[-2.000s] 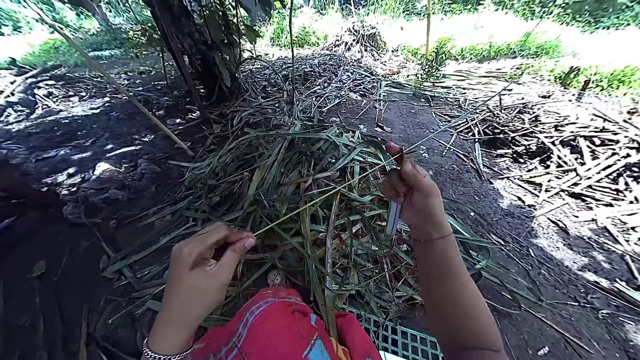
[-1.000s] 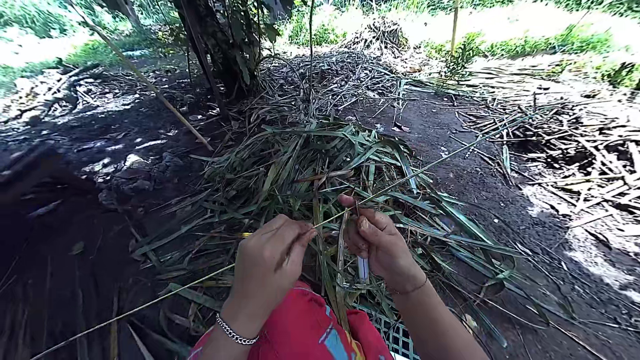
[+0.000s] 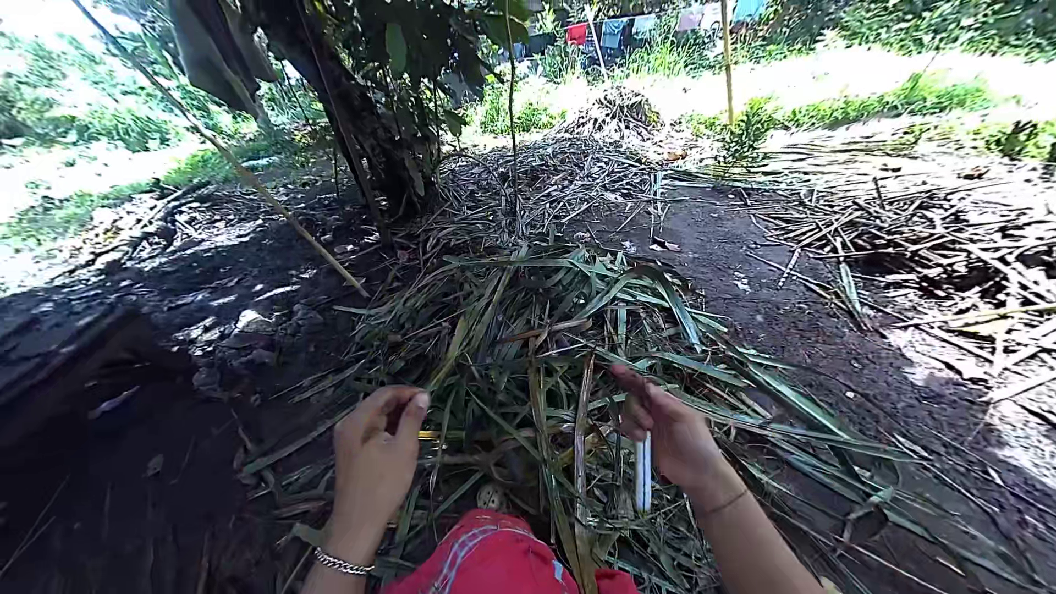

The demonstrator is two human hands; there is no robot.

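My left hand (image 3: 384,454) is over the left side of the leaf pile, thumb and forefinger pinched together; whether a thin strip is between them is unclear. My right hand (image 3: 672,437) is to the right of it, palm turned inward, with a slim, pale, shiny tool (image 3: 643,474), perhaps a knife, pointing down from its curled fingers. The top of the tool is hidden in the hand. Long green and brown leaf strips (image 3: 569,313) lie heaped beneath and beyond both hands. Red patterned cloth (image 3: 495,557) covers my lap between the wrists.
A tree trunk (image 3: 355,115) rises at the back left, with a slanting pole (image 3: 247,177) beside it. Dry stalks (image 3: 949,239) lie heaped at the right, and more litter (image 3: 577,165) lies behind the leaf pile. Laundry (image 3: 612,33) hangs in the far background.
The long thin strip stretched between my hands two seconds ago no longer shows plainly. My hands came close together one second ago and are now apart again. The view has tilted upward.
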